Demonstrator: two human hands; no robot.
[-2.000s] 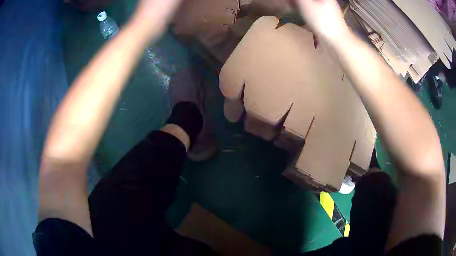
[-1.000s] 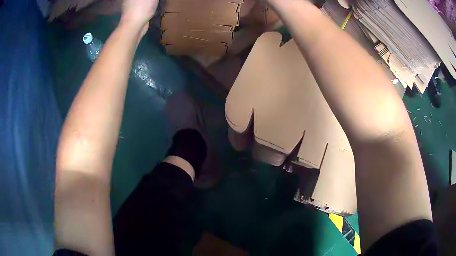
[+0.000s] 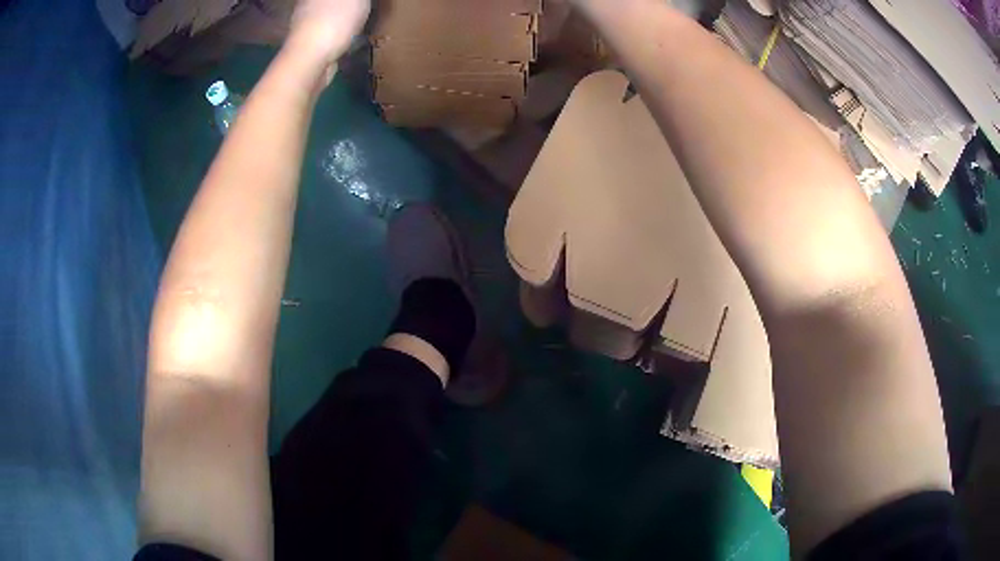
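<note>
My left hand [image 3: 329, 24] is at the top edge, partly cut off, beside the left end of the stack of formed boxes [image 3: 452, 71]. Its fingers and any grip cannot be made out. My right forearm [image 3: 757, 175] crosses above the work pile of blanks [image 3: 620, 208] to the top edge, where my right hand is cut off. The top blank lies flat, with rounded flaps and slots towards me. The stack of formed boxes shows layered brown edges beyond the pile.
A clear water bottle [image 3: 220, 104] is at upper left, near a blue sheet [image 3: 66, 296]. Bundled blanks [image 3: 877, 82] lie at upper right. My shod foot [image 3: 422, 247] is left of the pile. Yellow floor tape [image 3: 759, 482] and a cardboard piece [image 3: 499, 539] show low down.
Both arms have shifted left since the first frame, and my right hand has left the picture at the top. The view has tilted, showing more of the stack of formed boxes.
</note>
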